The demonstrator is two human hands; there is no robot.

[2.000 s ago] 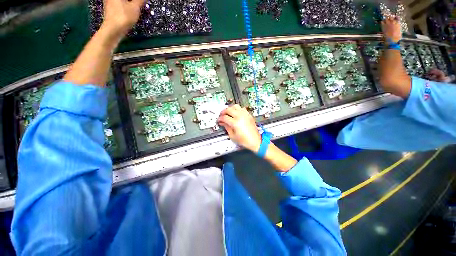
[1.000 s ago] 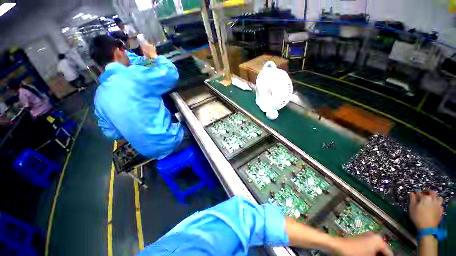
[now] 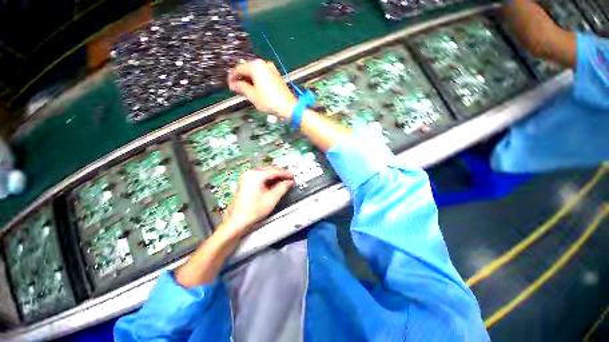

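My left hand point(image 3: 255, 195) is low over the pallet point(image 3: 255, 140) in front of me, fingertips bent together at the left side of a whitish circuit board point(image 3: 298, 165). My right hand point(image 3: 264, 87), with a blue strap on its wrist, is raised over the far rail beside the component pile point(image 3: 177, 57), its fingers curled. The pile is a dark, glittering rectangle on the green bench. Any small part between the fingers of either hand is too blurred to tell. My right forearm partly covers this pallet and the one to its right.
More pallets with green boards lie left point(image 3: 133, 207) and right point(image 3: 467, 67) along the line. A pale metal rail point(image 3: 294, 224) runs along the near edge. Another person's arm point(image 3: 541, 33) reaches in at upper right. A smaller dark heap point(image 3: 337, 9) lies on the bench.
The view has swung from the fan and the seated co-worker back to the line. My right hand has moved off the component pile towards the pallet. My left hand is still over the boards.
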